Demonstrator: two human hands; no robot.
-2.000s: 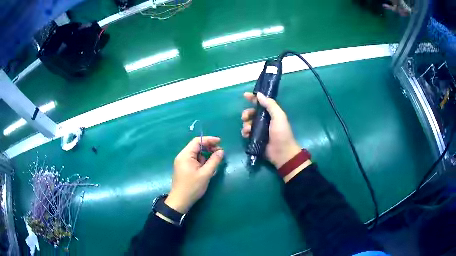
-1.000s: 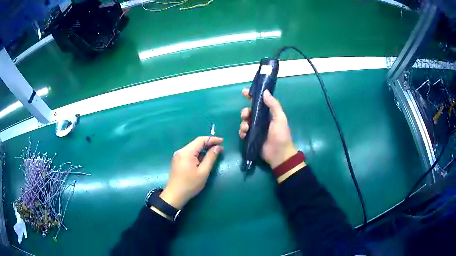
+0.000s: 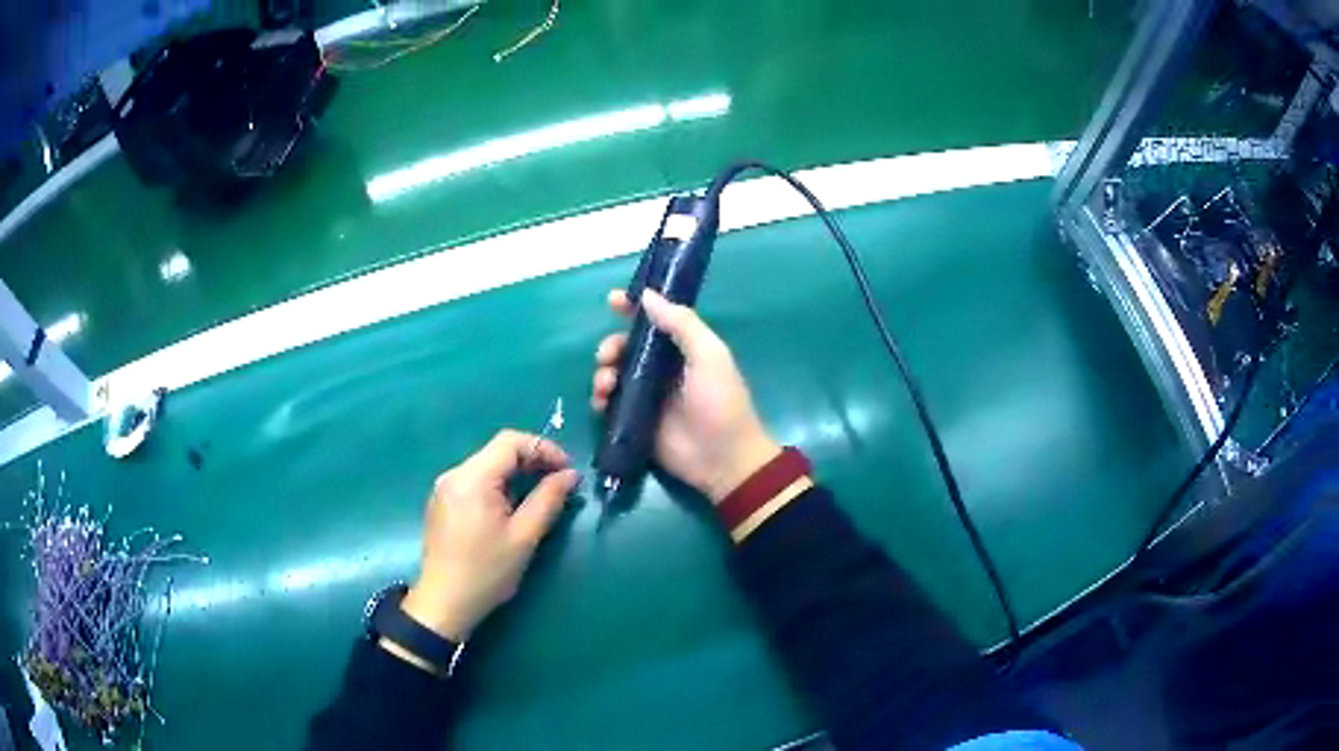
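My right hand (image 3: 690, 393) is closed around a black electric screwdriver (image 3: 657, 330), held at a slant with its bit down near the bench and its cord leaving the top. My left hand (image 3: 495, 514) is to its left, thumb and forefinger pinching a short thin sensor lead (image 3: 554, 424) whose pale end sticks up past the fingertips. The rest of the lead is hidden by the fingers. The bit and the lead are apart. A tangled pile of purple-white sensor leads (image 3: 91, 624) lies on the green bench at the left.
The screwdriver cord (image 3: 918, 396) arcs over the right of the bench. A white rail (image 3: 441, 279) crosses behind, with a black module (image 3: 228, 110) beyond it. A white ring (image 3: 132, 423) lies by the rail. Metal frames (image 3: 1160, 330) stand at the right.
The view has shifted, so hands and bench sit further left in the picture. The lead's pale end, off to the left of the fingers earlier, now stands just above the left fingertips.
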